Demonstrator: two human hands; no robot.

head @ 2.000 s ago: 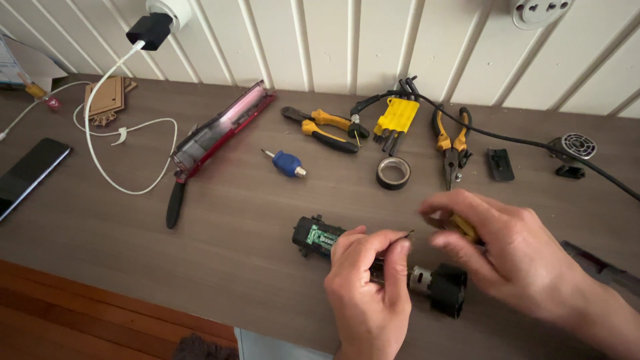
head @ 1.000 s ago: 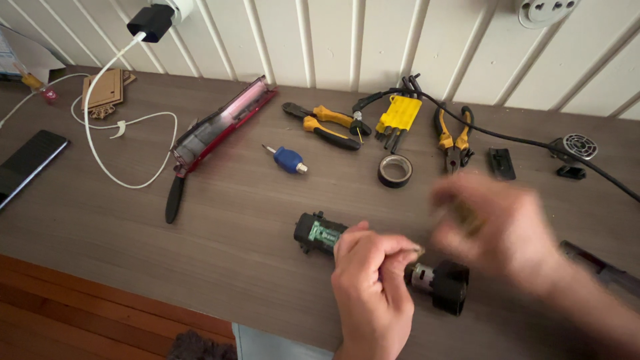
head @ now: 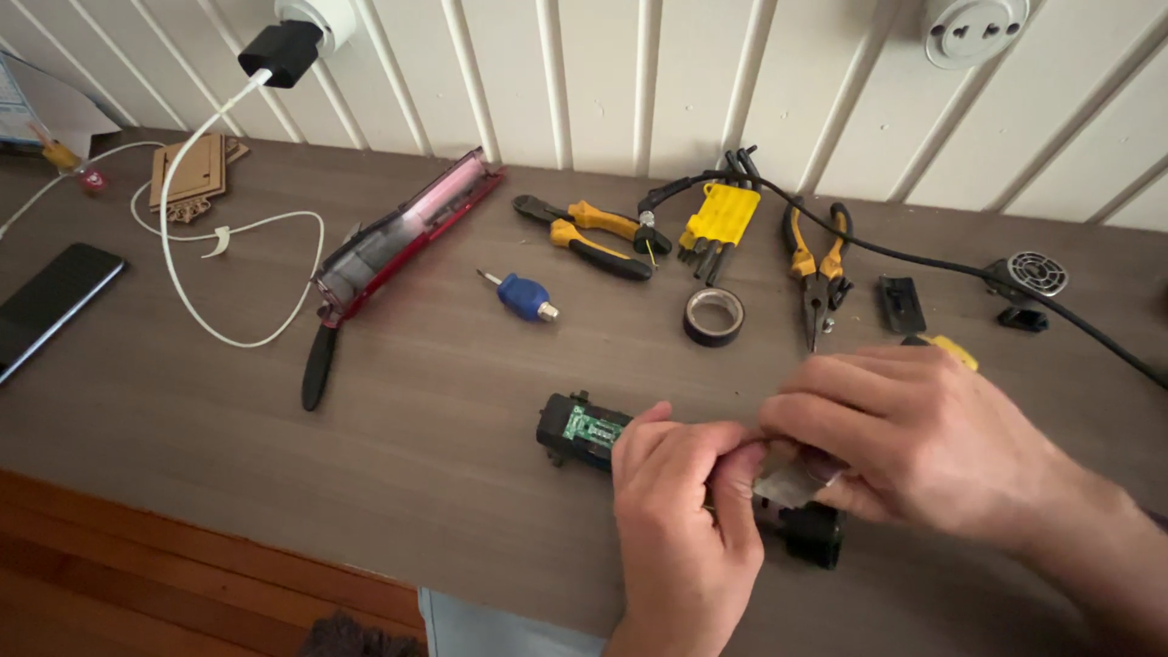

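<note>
My left hand (head: 689, 520) is closed at thumb and forefinger on a small thin piece, mostly hidden by the fingertips. Meeting it at the fingertips is my right hand (head: 912, 438), curled around a greyish flat piece (head: 789, 485) whose exact kind I cannot tell. Beneath both hands lies a black device assembly with a green circuit board (head: 593, 427) at its left end and a black cylindrical end (head: 812, 537) at its right; its middle is covered. A yellow and black object (head: 954, 351) shows just behind my right knuckles; whether I hold it is unclear.
Behind my hands lie long-nose pliers (head: 817, 274), a roll of black tape (head: 714, 317), a yellow holder with black rods (head: 723, 214) and diagonal cutters (head: 589, 235). Leftward are a blue stubby screwdriver (head: 526, 298), a red and clear housing (head: 401, 237) and a phone (head: 55, 301).
My right hand, blurred and apart from the left one a second ago, now meets its fingertips. A greyish piece shows between the hands. My left hand stays over the assembly.
</note>
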